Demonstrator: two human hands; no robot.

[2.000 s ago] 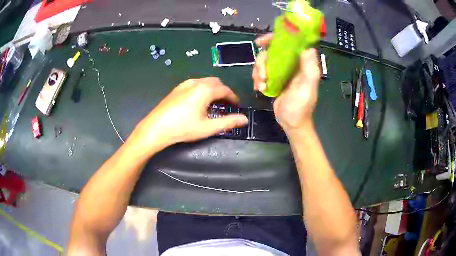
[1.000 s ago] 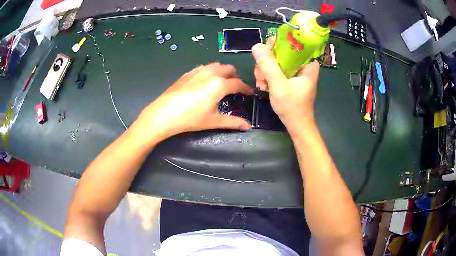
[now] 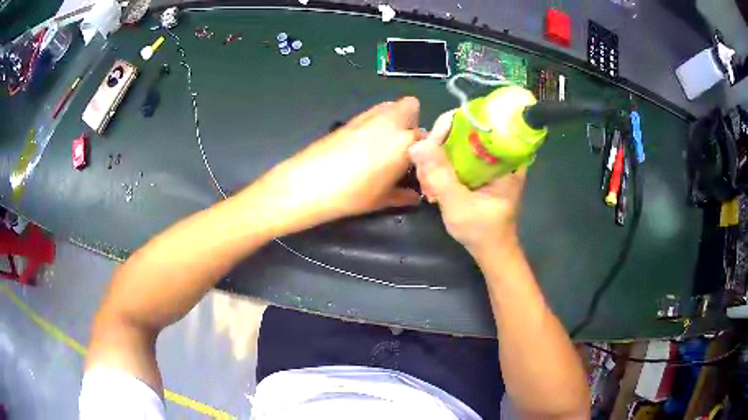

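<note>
The lime-green electric screwdriver [image 3: 492, 139] is held in my right hand [image 3: 476, 205], with its corded end up and towards the right. Its tip is hidden behind my hands. My left hand [image 3: 361, 160] is beside it, touching or nearly touching my right fingers, with its fingers curled round the black flip phone [image 3: 412, 176]. Only small dark parts of the phone show between the hands; the rest is hidden.
Behind the hands lie an LCD module [image 3: 418, 57], a green circuit board [image 3: 492, 64] and bluish discs [image 3: 287, 45]. At right are a red-handled screwdriver [image 3: 616, 174], a blue pry tool [image 3: 637, 135] and the black cord. A pinkish phone-like piece [image 3: 110, 96] lies at left.
The electric screwdriver has come down and nearer to me. My left hand has turned and closed in towards my right hand, covering the phone. The view has shifted, showing the circuit board.
</note>
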